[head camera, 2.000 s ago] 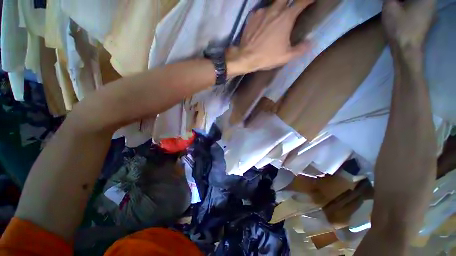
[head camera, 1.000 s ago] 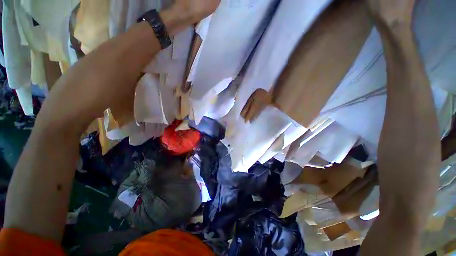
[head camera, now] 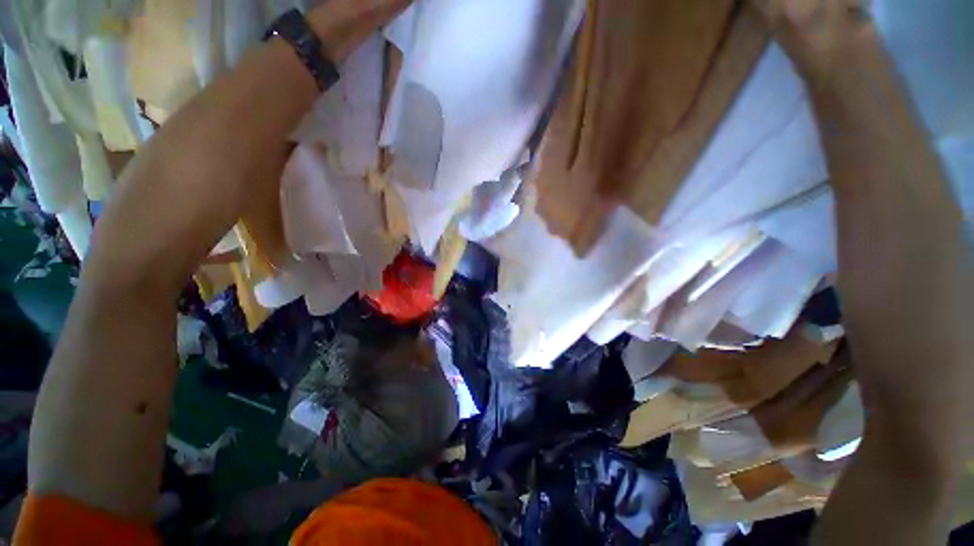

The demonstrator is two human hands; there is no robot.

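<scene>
White paper patterns hang in dense layers across the top and centre. Brown card patterns hang among them right of centre. My left hand is at the top edge, left of centre, mostly cut off, by the white sheets; its fingers are out of the picture. My right hand is at the top edge on the right, beside the brown card and white sheets, blurred and partly cut off; its grip cannot be made out.
Cream patterns hang at upper left. Below are a red plastic bag, a grey-green sack and black plastic bags. Stacked pattern pieces lie at lower right. The green floor is strewn with scraps.
My left hand has moved left and up from the central sheets to the top edge. More brown card shows right of centre, and the gap between the bundles has widened.
</scene>
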